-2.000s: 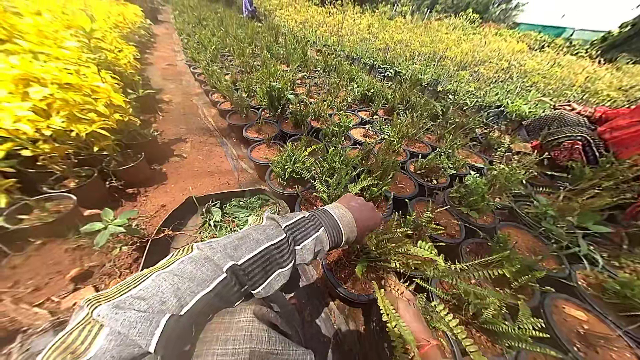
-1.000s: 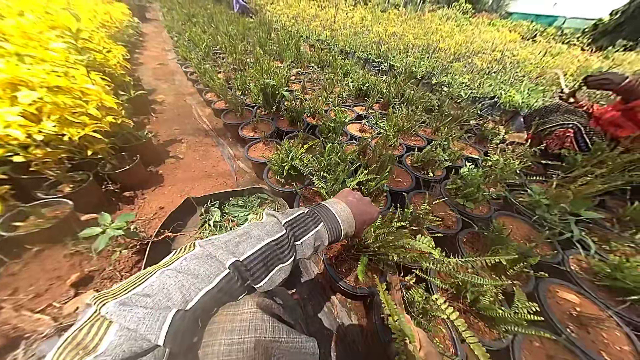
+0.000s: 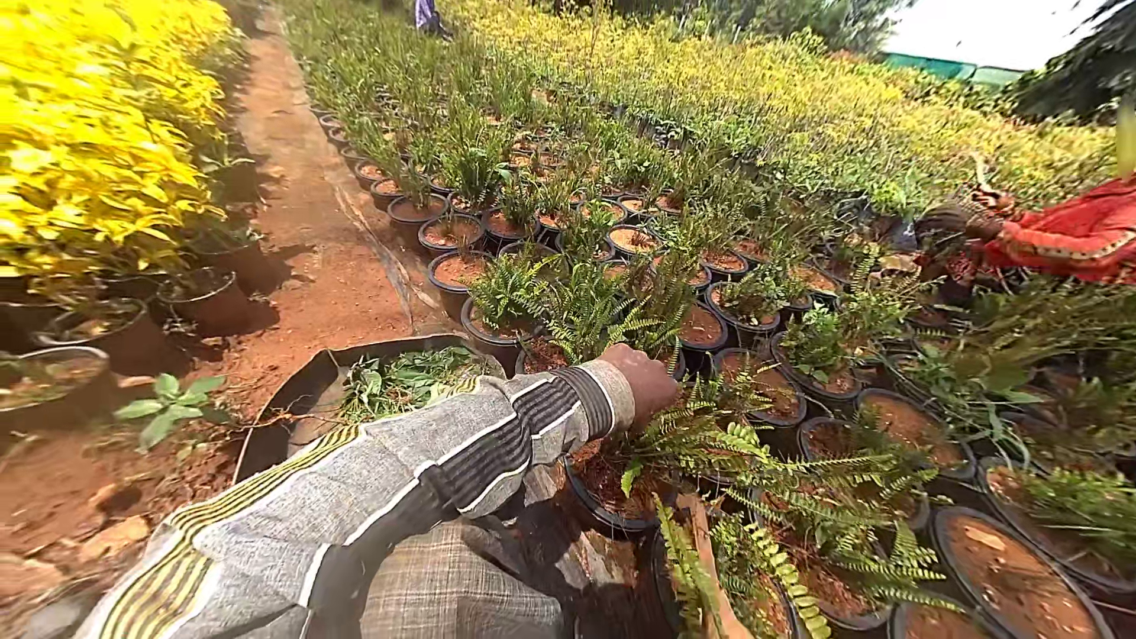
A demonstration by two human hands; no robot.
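My left hand (image 3: pixel 641 382), in a striped grey sleeve, reaches over a black pot (image 3: pixel 612 506) of reddish soil. Its fingers point down into fern fronds (image 3: pixel 701 435), and their tips are hidden, so a hold cannot be made out. Part of my right hand (image 3: pixel 706 559) shows low among the fronds, mostly covered by leaves; its fingers cannot be seen clearly. Another potted fern (image 3: pixel 577 311) stands just beyond my left hand. Left of the sleeve, a dark shallow container (image 3: pixel 297 390) holds loose green plant cuttings (image 3: pixel 404 382).
Rows of black pots (image 3: pixel 457 266) with soil and plants extend ahead and right. A red earth path (image 3: pixel 297 195) runs along the left, beside yellow-leaved plants (image 3: pixel 98 151). At right, another person's red sleeve (image 3: pixel 1074 235) and arm reach over the pots. A distant person (image 3: pixel 428 16) appears at top.
The other person's hand at the right, raised a second ago, is now lower among the plants. My left hand stays over nearly the same pot.
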